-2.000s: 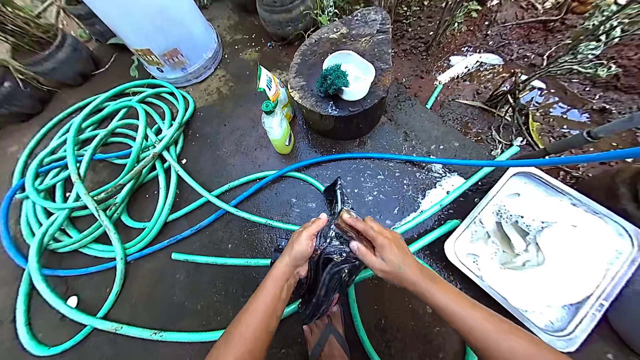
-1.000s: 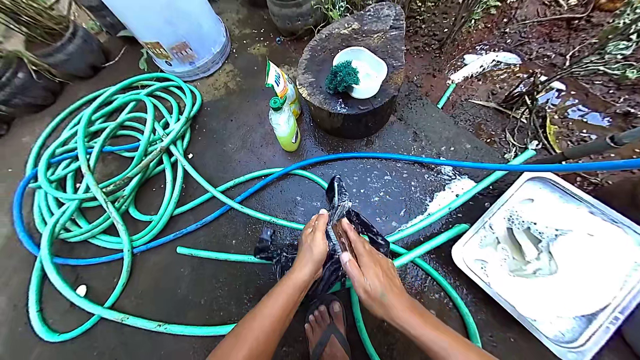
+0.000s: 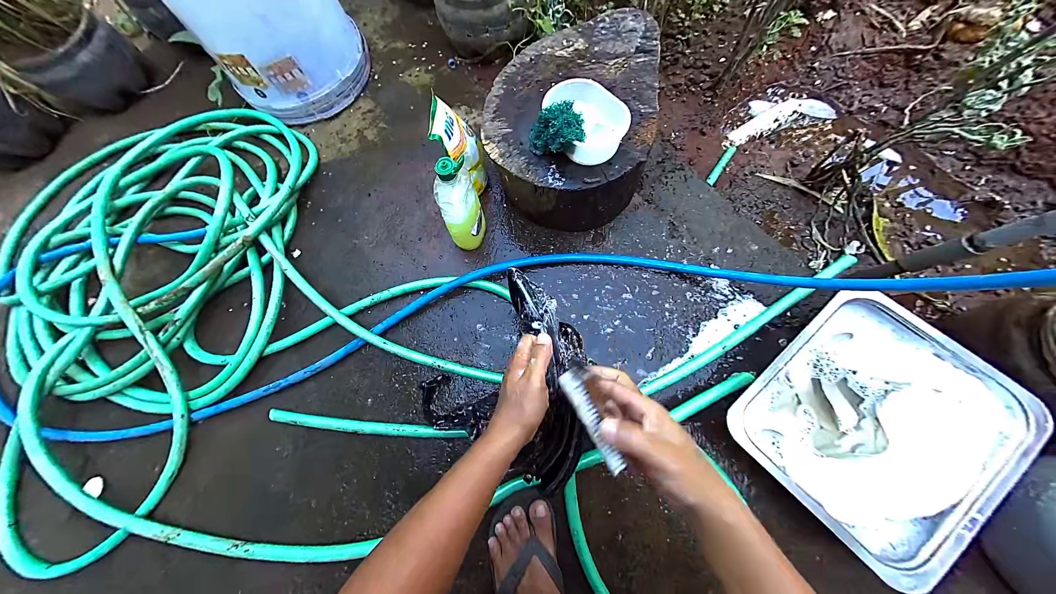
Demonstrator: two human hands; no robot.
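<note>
My left hand [image 3: 525,386] holds a wet, soapy black item [image 3: 554,441], glossy and perhaps a shoe or sandal, whose form I cannot settle. It stands on edge above my foot in a flip-flop [image 3: 525,544]. A scrub brush [image 3: 592,421] with pale bristles is gripped in my right hand [image 3: 648,429], just right of the black item. To the right lies a metal tray [image 3: 747,421] of foamy water with something greyish in it. Ahead, a tree stump [image 3: 528,91] bears a white bowl [image 3: 606,120] and a green scouring pad [image 3: 557,128].
A bottle of yellow-green liquid [image 3: 459,206] and a printed pouch [image 3: 454,132] stand left of the stump. Coiled green hose [image 3: 107,330] lies at left, with a blue hose [image 3: 643,261] crossing ahead. A white bucket [image 3: 285,58] and dark plant pots [image 3: 82,70] are behind.
My right hand has turned and drawn off the black item, so the brush's bristles now show. The black item has shifted and stands more upright in my left hand.
</note>
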